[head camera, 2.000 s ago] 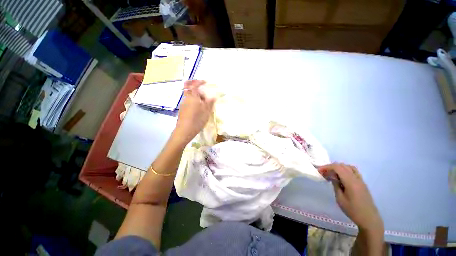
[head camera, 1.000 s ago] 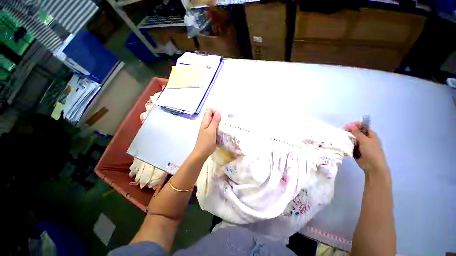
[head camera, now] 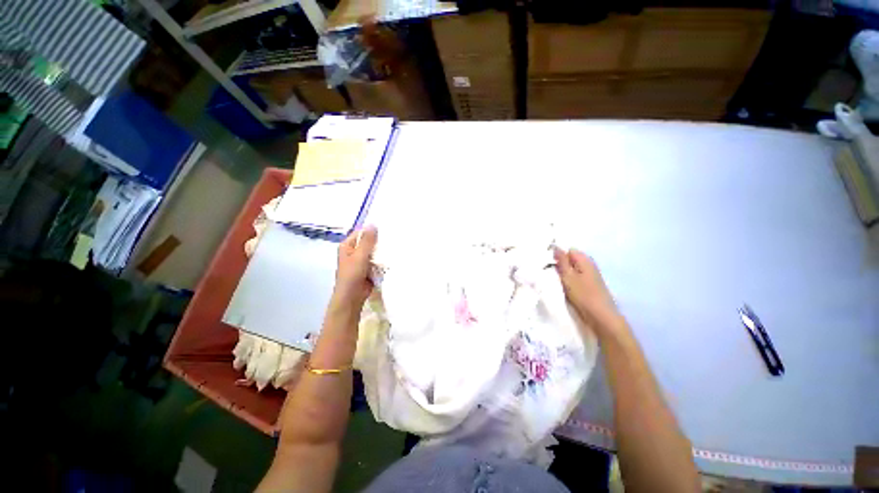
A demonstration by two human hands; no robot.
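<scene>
The cream floral-print dress [head camera: 463, 318] lies bunched over the table's near edge and hangs down against my body. Pink and red flowers show on its front folds. My left hand [head camera: 357, 267] grips its upper left edge. My right hand [head camera: 582, 284] grips its upper right edge, so the cloth is spread between both hands. The fingertips are partly hidden in the cloth. The dark thread snips [head camera: 761, 341] lie on the table to the right, apart from my right hand.
The pale table [head camera: 675, 221] has a red-and-white measuring tape [head camera: 771, 464] along its near edge. A clipboard with papers [head camera: 318, 205] and a yellow pad [head camera: 332, 162] lies at the left. A red crate [head camera: 198, 318] of cream garments stands below left. Cardboard boxes [head camera: 636, 58] stand behind.
The snips have left my right hand and now lie on the table. My right hand has moved left and nearer my left hand. The dress is turned and held by its upper edge.
</scene>
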